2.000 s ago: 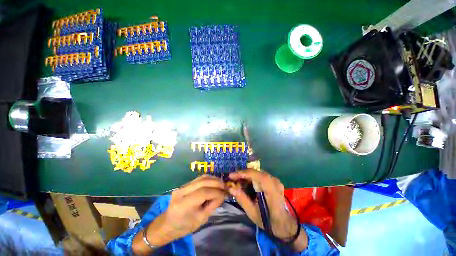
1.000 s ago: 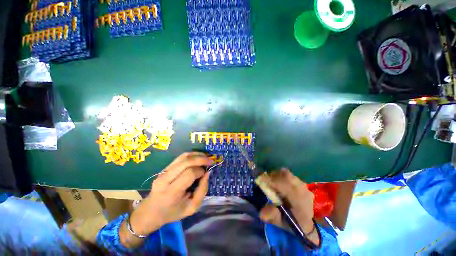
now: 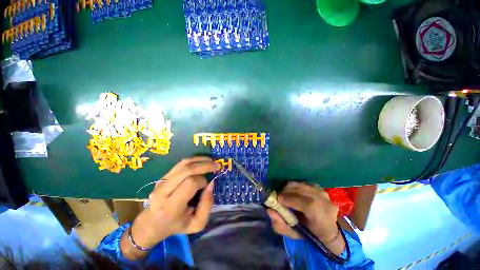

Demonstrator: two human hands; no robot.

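Observation:
The blue PCB panel (image 3: 242, 179) lies at the bench edge, with a full row of yellow-orange pieces (image 3: 230, 139) along its top and a few in a second row at its left. My left hand (image 3: 181, 195) holds thin solder wire (image 3: 151, 185), and its fingertips are at the second row's pieces. My right hand (image 3: 305, 208) is closed around the soldering iron (image 3: 280, 207), whose metal shaft points up and left over the panel, its tip near the same pieces. Whether the tip touches is too small to tell.
A pile of loose yellow-orange pieces (image 3: 126, 134) is left of the panel. Bare PCB panels (image 3: 226, 26) are at the far centre, soldered panels (image 3: 39, 31) at far left. The tip-cleaning pot (image 3: 395, 124), black fan (image 3: 410, 63) and cables are on the right. A plastic bag (image 3: 31, 113) is at the left edge.
My hands were together at the panel's lower edge; they have parted. The left is now at the second row, and the iron's tip has come to it. The view has shifted closer.

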